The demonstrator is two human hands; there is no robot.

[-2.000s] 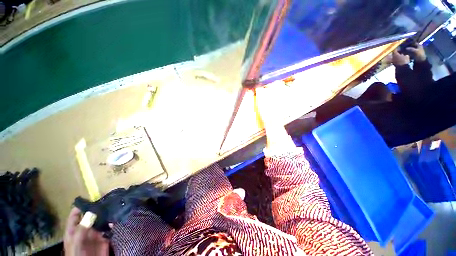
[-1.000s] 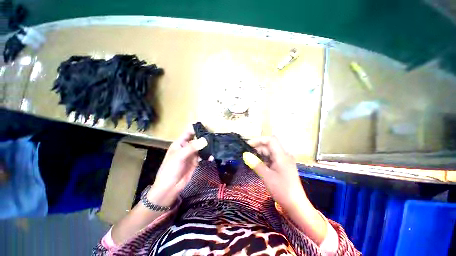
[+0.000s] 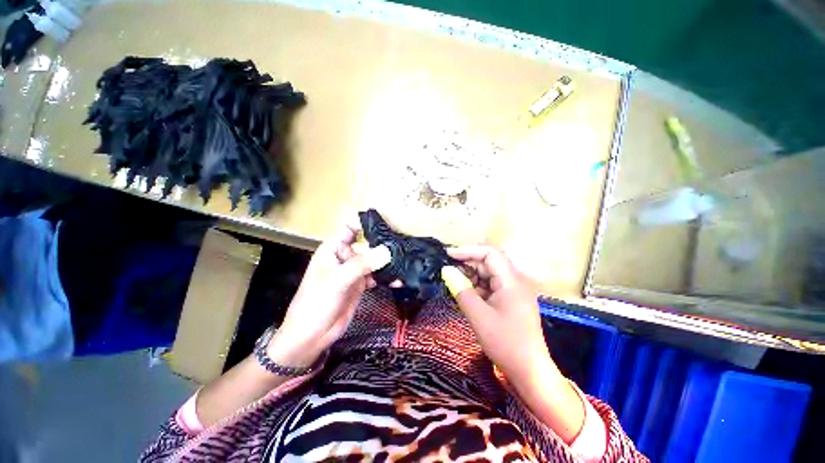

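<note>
A limp black piece (image 3: pixel 413 262) is held between both hands over the lap, just in front of the bench edge. My left hand (image 3: pixel 339 289) pinches its left part, with a pale yellow covering on the thumb; one end sticks up above the fingers. My right hand (image 3: pixel 497 303) pinches its right part, with a yellow covering on the thumb. The fingers hide parts of the piece. A wide pile of black pieces (image 3: pixel 194 127) lies on the bench (image 3: pixel 339 54) at the left, pale tips along its lower edge.
A small round whitish dish (image 3: pixel 446 185) is in the glare mid-bench. A yellow marker (image 3: pixel 552 96) lies behind it to the right. A clear panel stands at right, with a yellow item (image 3: pixel 682 145) beyond. Cardboard (image 3: pixel 213 303) is below left, blue bins (image 3: pixel 751 420) below right, green conveyor (image 3: pixel 543 27) behind.
Two seconds ago my right hand was stretched out by the panel and my left held black material at lower left. Both then met on the piece; since one second ago mainly the view has shifted.
</note>
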